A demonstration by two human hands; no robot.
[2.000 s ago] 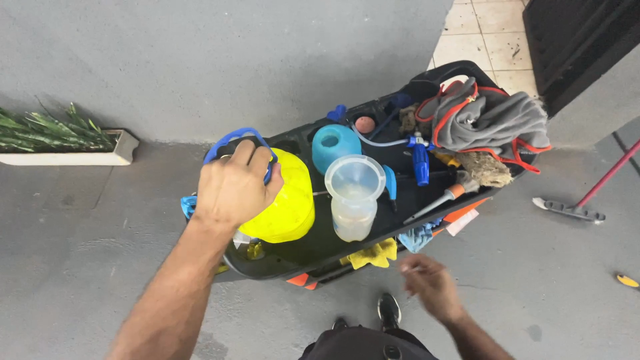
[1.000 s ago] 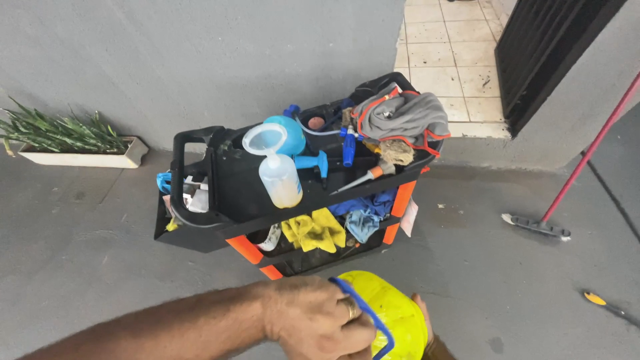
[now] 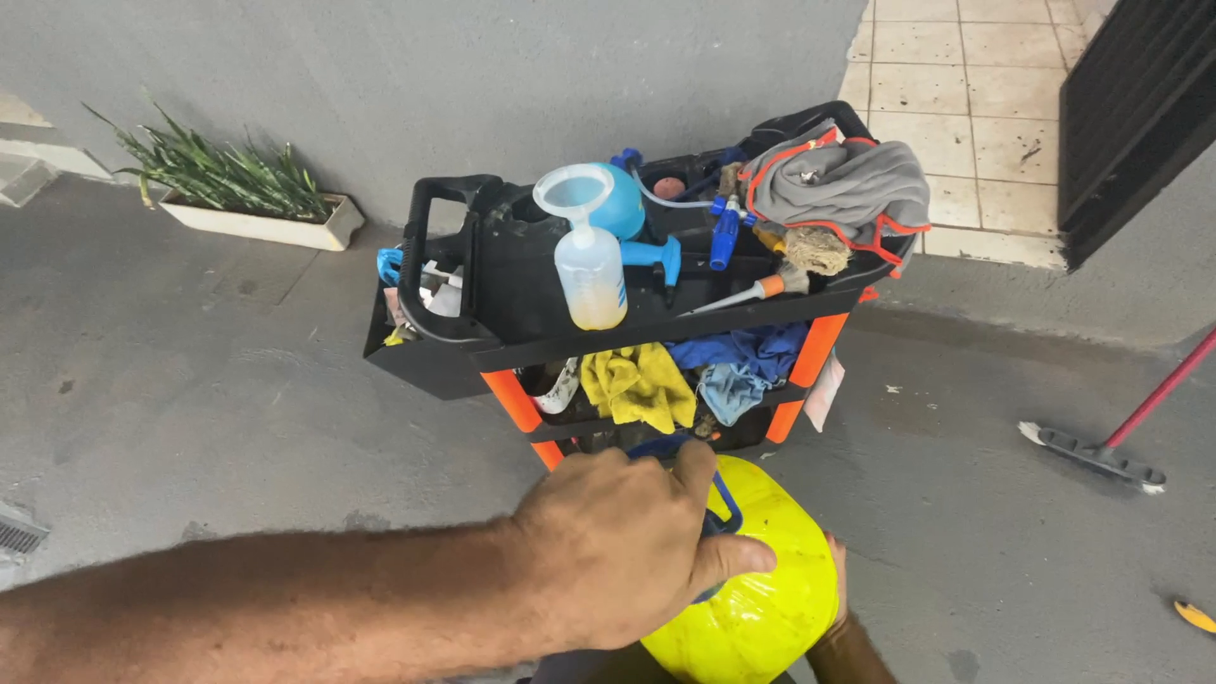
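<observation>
My left hand (image 3: 622, 546) is closed around the blue handle at the top of a yellow plastic container (image 3: 760, 579), held in front of the cart. My right hand (image 3: 839, 589), mostly hidden behind the container, lies against its right side. Beyond them stands a black utility cart (image 3: 532, 328) with orange posts. On its top tray are a translucent bottle (image 3: 589, 275) with a funnel (image 3: 574, 193) at its mouth, a light-blue container (image 3: 619, 204), a blue trigger sprayer head (image 3: 655, 258), a blue nozzle (image 3: 725, 237), a brush (image 3: 750, 288) and a grey cloth (image 3: 841, 185) with orange edging.
A yellow cloth (image 3: 638, 385) and blue cloths (image 3: 746, 351) lie on the cart's lower shelf. A grey wall (image 3: 608, 76) runs behind the cart. At left is a planter (image 3: 256, 223); at right, a push broom (image 3: 1092, 456) and a yellow-ended object (image 3: 1195, 616) on the floor.
The yellow container has left the cart's top tray and is in front of the cart. My right hand has come to its side. The translucent bottle now leans differently under the funnel.
</observation>
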